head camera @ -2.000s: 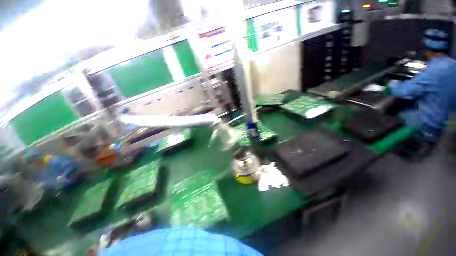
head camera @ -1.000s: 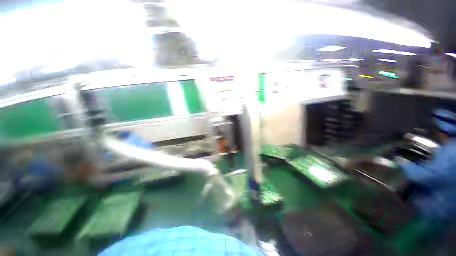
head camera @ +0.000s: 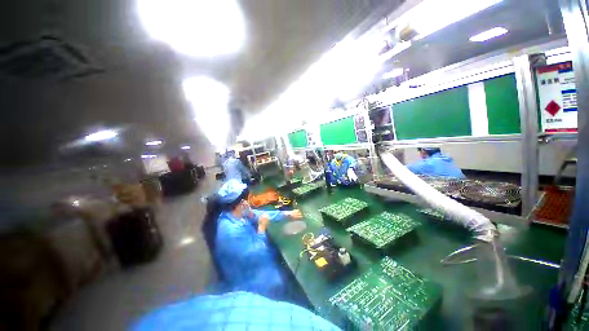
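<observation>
A large green printed circuit board (head camera: 386,297) lies nearest in front of me on the green bench, solder side up. Two more boards lie farther back, one (head camera: 383,229) just behind it and one (head camera: 343,209) beyond. The clear hood (head camera: 500,268) of the fume hose hangs at the lower right above a blurred round can (head camera: 489,315). Neither of my hands is in view. A blue cap-like shape fills the bottom edge.
A black parts tray (head camera: 330,260) with a white bottle sits left of the near board. A person in blue (head camera: 248,249) sits at the bench's left edge. The pale fume hose (head camera: 433,194) crosses at right. An orange tray (head camera: 265,198) lies farther along.
The view has swung left and along the bench. The boards now appear right of centre, the seated person and parts tray have come into view, and the black foam pads have left it.
</observation>
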